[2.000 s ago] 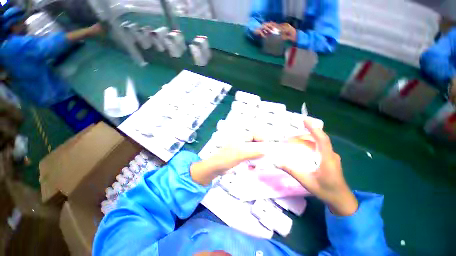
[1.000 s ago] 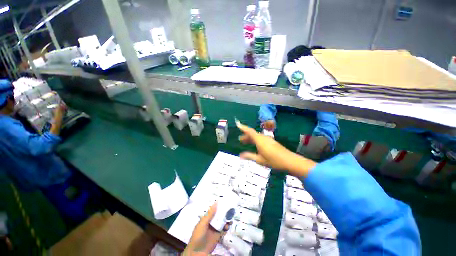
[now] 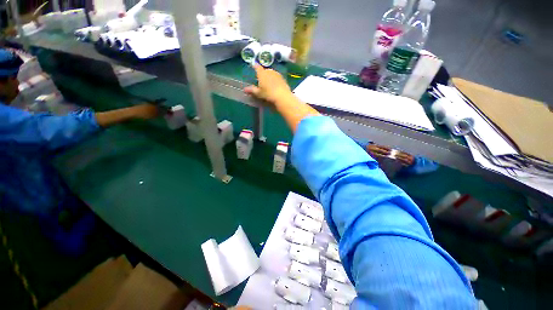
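My right hand point(image 3: 271, 89) is stretched out to the raised shelf, index finger out and thumb apart. Its fingertip overlaps the lower edge of the white cylindrical units point(image 3: 266, 55) lying there with round ends forward; I cannot tell if it touches them or has a label on it. A skin-coloured sliver at the bottom edge may be my left hand point(image 3: 241, 307); it is almost wholly cut off. Rows of white units point(image 3: 303, 253) lie on a white tray sheet point(image 3: 268, 266), partly hidden by my right sleeve. A curled white backing sheet point(image 3: 230, 261) lies left of them.
A metal post point(image 3: 202, 91) stands left of my hand. The shelf holds a yellow drink bottle point(image 3: 303, 37), clear bottles, white sheets and a brown folder point(image 3: 503, 115). Small upright boxes point(image 3: 245, 144) stand beyond the rows. Workers' arms show left and across. An open carton point(image 3: 130, 289) is lower left.
My right hand has moved up and left to the shelf units. The view has shifted. My left hand and the unit it held have dropped almost wholly out of the picture.
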